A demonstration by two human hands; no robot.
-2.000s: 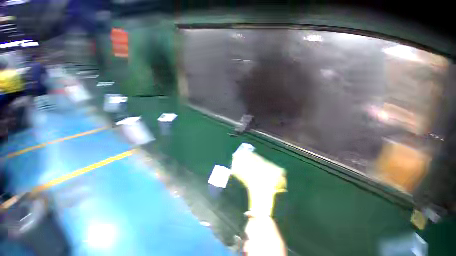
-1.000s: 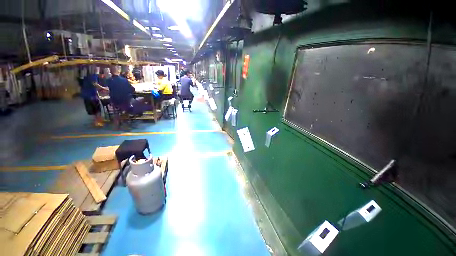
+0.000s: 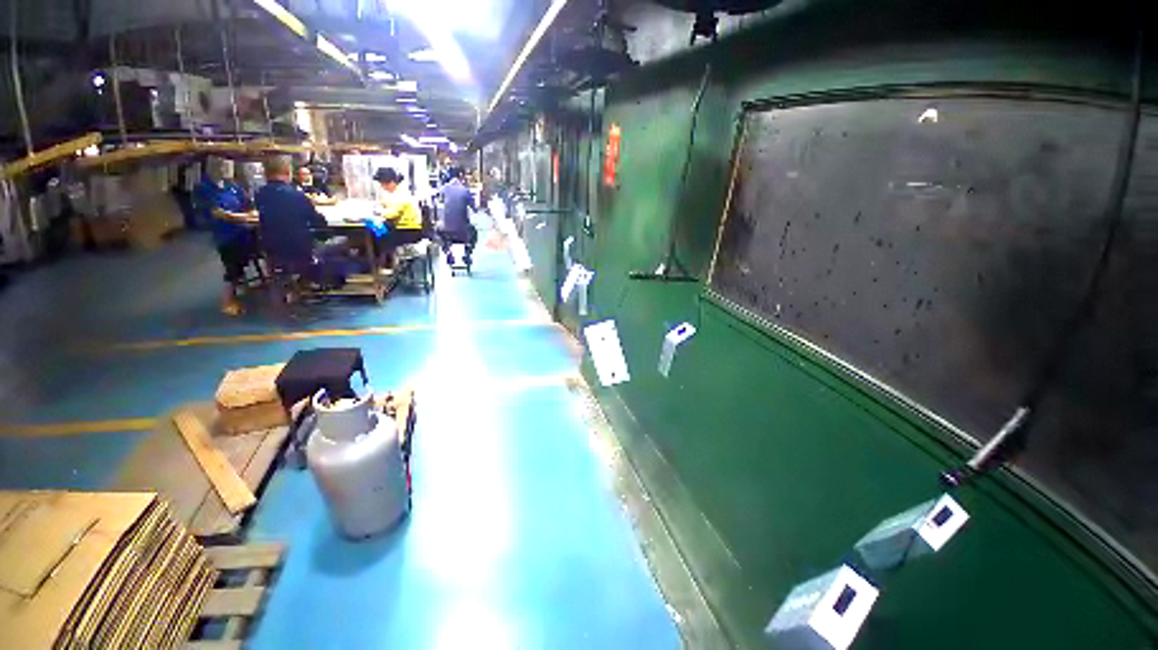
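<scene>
Neither of my hands shows in the head view. Nearest in front on the right, a white-grey metal housing hangs tilted, with a dark rectangular cutout in its white end face. A second similar housing hangs just above and right of it. A conveyor hanger with a crossbar end is above them, in front of the green wall. Further along the wall hang a flat perforated white housing and a smaller housing. More white pieces hang beyond, too small to tell apart.
A grey gas cylinder stands in the aisle beside a black stool. Flattened cartons lie at lower left by a wooden pallet. The green wall runs along the right. Several people sit or stand around a far table; another person is in the aisle.
The blurred view of two seconds ago, with a hand and a cream-yellow tool, is gone; the view has turned left along the aisle. Since one second ago the scene has shifted slightly left.
</scene>
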